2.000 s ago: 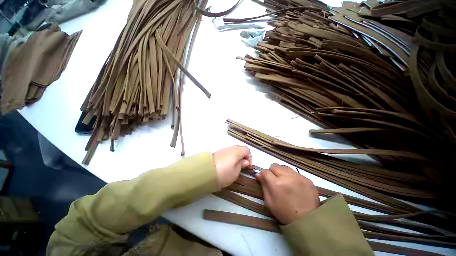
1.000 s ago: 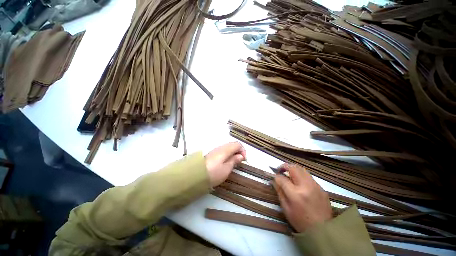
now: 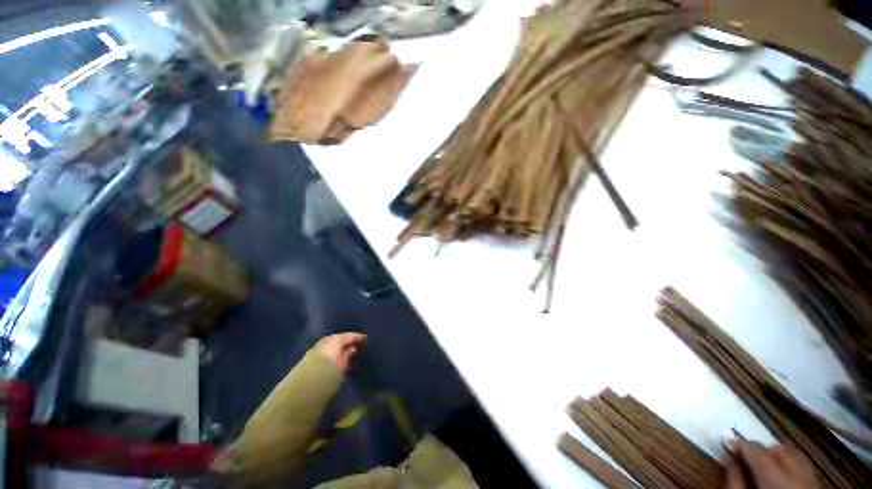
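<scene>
My left hand (image 3: 343, 350) is held out over the floor beside the table, its fingers curled together; I cannot tell whether something tiny is pinched in them. My right hand (image 3: 771, 466) is at the bottom right, partly cut off by the frame edge, over the brown straps. A small dark tip shows at its fingers; the rest of the tool is hidden. A row of brown straps (image 3: 643, 435) lies on the white table left of the right hand, ends towards the table edge. The near strap bundle (image 3: 719, 349) lies just beyond it.
The fanned strap bundle (image 3: 521, 158) lies at the upper middle, over a dark flat object. The large strap heap (image 3: 822, 191) is at the right. Tan leather pieces (image 3: 339, 91) lie at the far table edge. Cartons (image 3: 196, 196) stand on the floor at left.
My left hand has moved left from the straps to over the floor. The view has swung left, showing more floor and cartons. My right hand stays by the straps, now partly out of frame.
</scene>
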